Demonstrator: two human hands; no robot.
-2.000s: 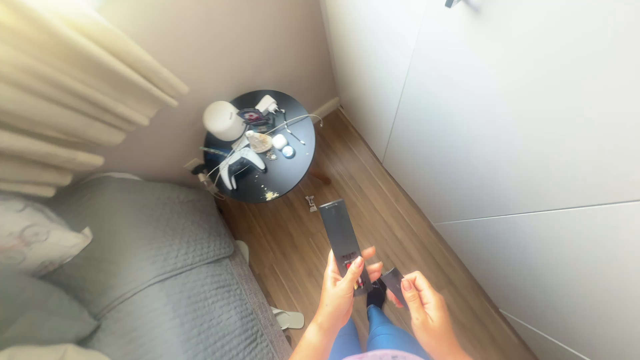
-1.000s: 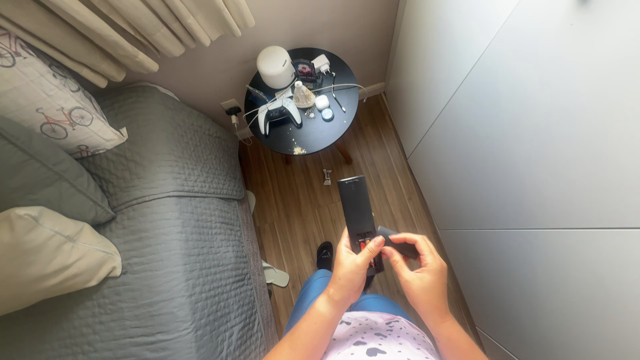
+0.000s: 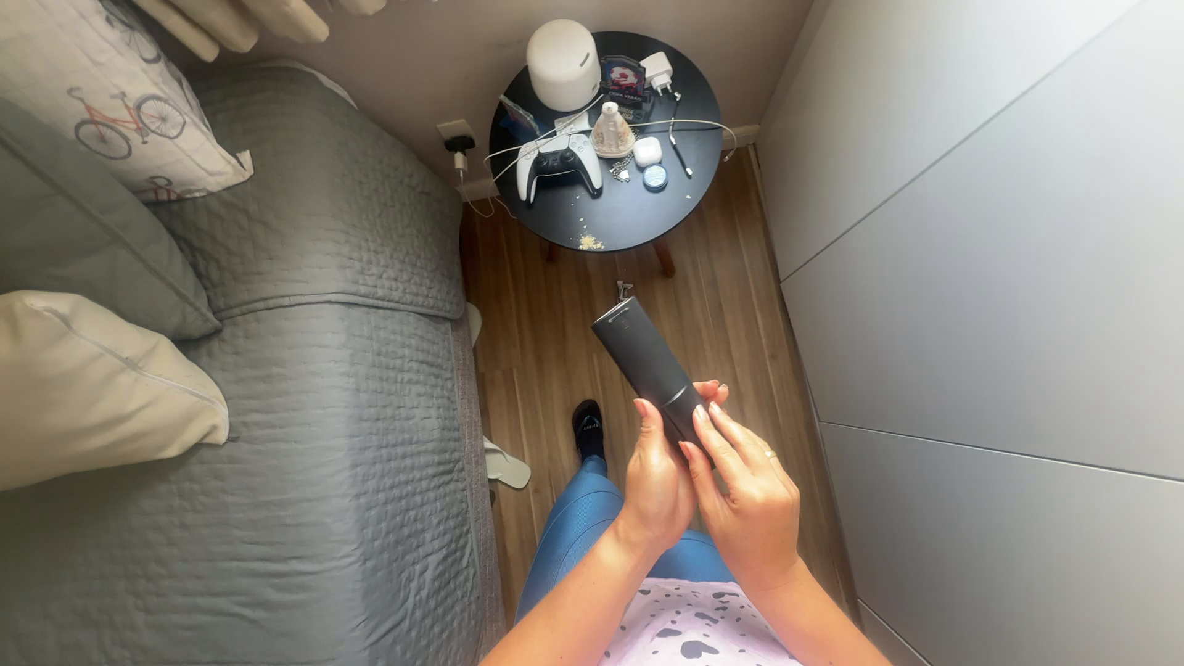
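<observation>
A long black remote control (image 3: 643, 351) slants up and to the left from my hands, its back side with a seam across it facing me. My left hand (image 3: 657, 472) wraps around its lower part, thumb along the near edge and fingertips showing on the far side. The fingers of my right hand (image 3: 740, 472), with a ring on one, press flat on the back cover at the lower end, below the seam. What lies under the palms is hidden.
Ahead stands a round black side table (image 3: 638, 217) with a game controller (image 3: 561, 165), a white smart speaker (image 3: 563, 65), cables and small items. A quilted bed (image 3: 370, 370) with pillows is at left, grey panels (image 3: 971, 277) at right. A flip-flop (image 3: 506, 464) lies on the floor beside the bed.
Earlier the remote's lower compartment was uncovered, with a dark cover piece in my right hand. Now the cover lies over it, and my right fingers rest on it.
</observation>
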